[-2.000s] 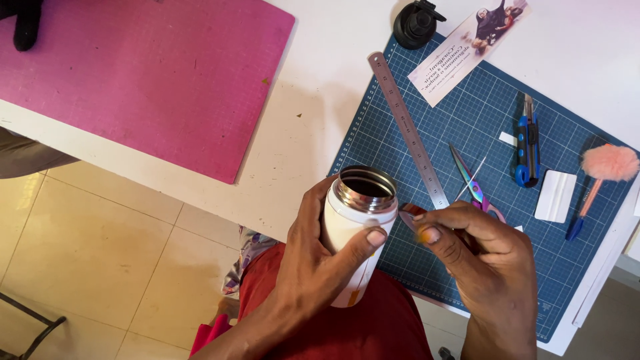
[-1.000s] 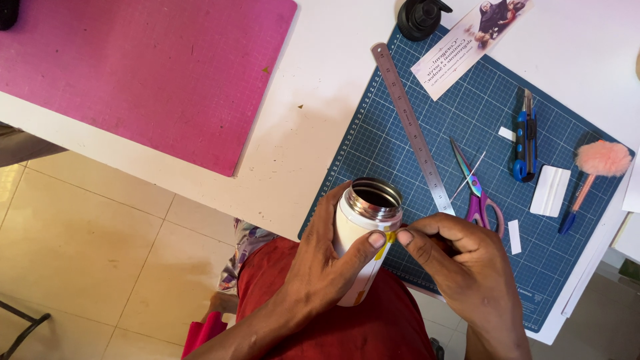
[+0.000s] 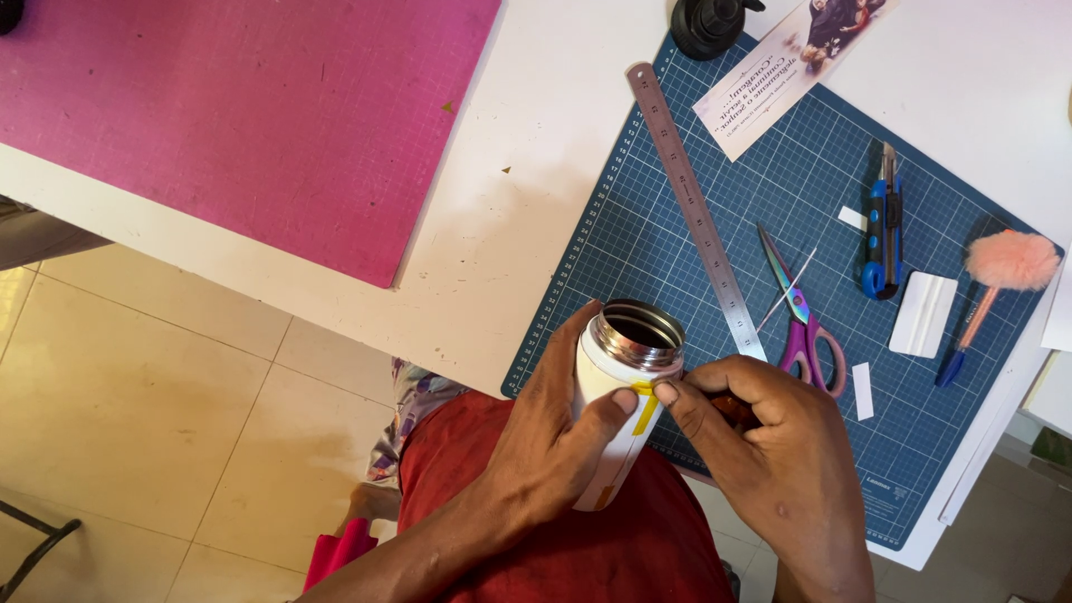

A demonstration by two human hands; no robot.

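A white metal bottle (image 3: 590,381) without a lid, its threaded steel neck facing up, is tilted over my lap. My left hand (image 3: 553,419) is wrapped around its body, the thumb beside a strip of yellow tape (image 3: 646,412). The thumb and forefinger of my right hand (image 3: 762,444) pinch at the tape's upper end, just under the neck. Something amber-brown shows partly behind the right fingers; what it is I cannot tell. Lower on the bottle is another orange-yellow piece of tape (image 3: 605,497).
On the blue cutting mat (image 3: 804,193) lie a steel ruler (image 3: 695,201), purple-handled scissors (image 3: 800,318), a blue utility knife (image 3: 883,226), a white squeegee (image 3: 923,314) and a pompom pen (image 3: 978,318). Near its top are a black bottle lid (image 3: 708,25) and a printed strip (image 3: 770,92). A pink mat (image 3: 251,126) lies left.
Two seconds ago my right fingertips were beside the bottle; now they press at its side below the neck. Yellow tape that was not visible on its upper side then now shows there.
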